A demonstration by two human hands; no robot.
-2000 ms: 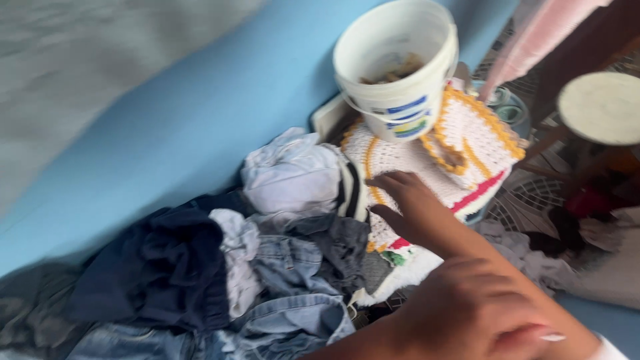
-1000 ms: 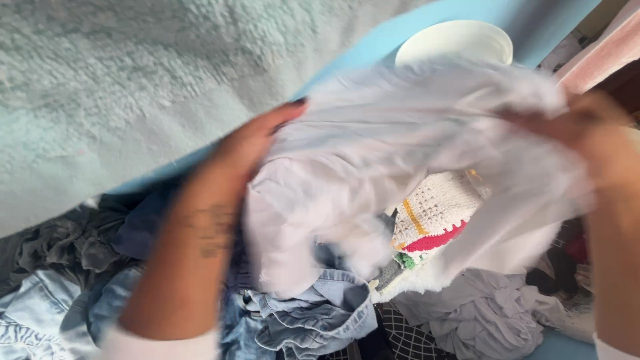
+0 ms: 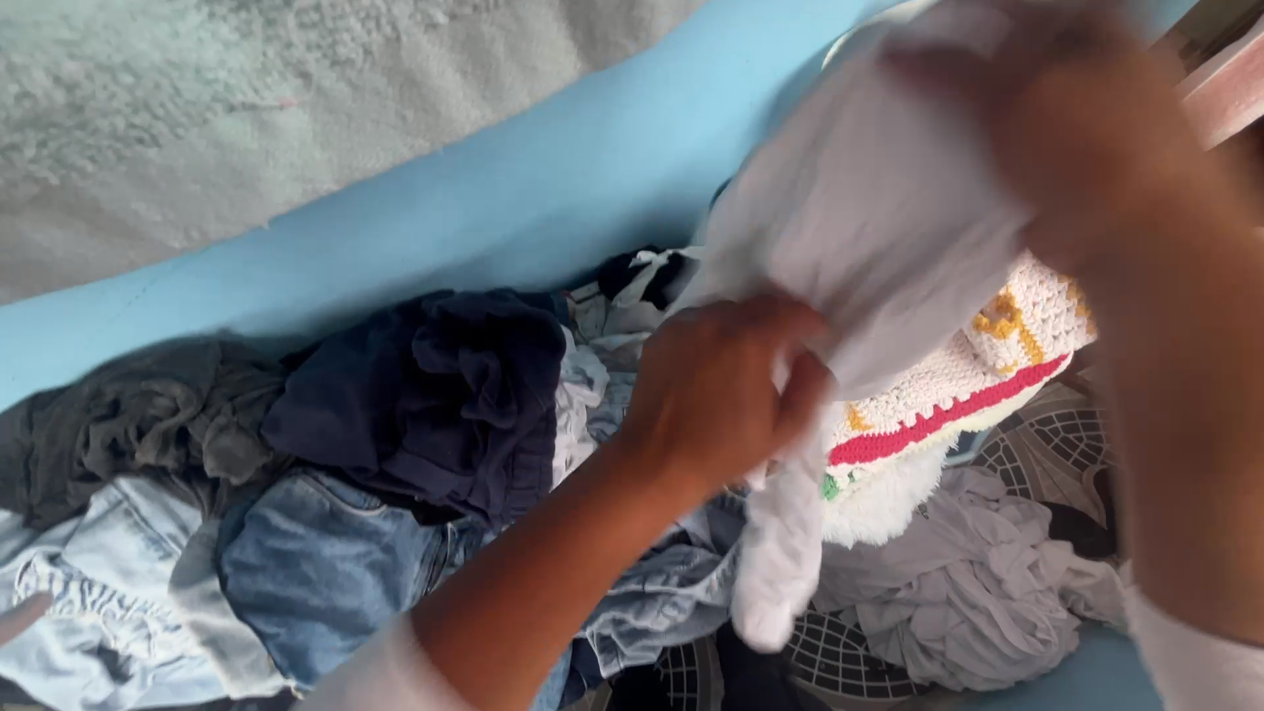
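A thin white garment (image 3: 869, 217) hangs stretched between my hands at the upper right, blurred by motion. My left hand (image 3: 736, 385) grips its lower left part, thumb and fingers closed on the cloth. My right hand (image 3: 1047, 128), strongly blurred, holds the upper part. Behind the garment lies a crocheted cover (image 3: 948, 395) in cream, yellow and red with a white fluffy edge. Left of my hands is a heap of clothes: a dark navy garment (image 3: 425, 395), blue denim (image 3: 326, 563), pale denim (image 3: 109, 602) and a dark grey garment (image 3: 158, 415).
A light blue surface (image 3: 553, 188) runs diagonally behind the heap, with a grey-green fleecy blanket (image 3: 247, 109) beyond it. A pale crumpled cloth (image 3: 968, 583) lies at the lower right by the patterned floor (image 3: 849, 652). A fingertip (image 3: 25, 614) shows at the left edge; whose it is cannot be told.
Two seconds ago my hands held no spread cloth, and a white garment lay on the heap beside the crocheted cover. One second ago the white garment was spread wide between both hands; now they are closer together.
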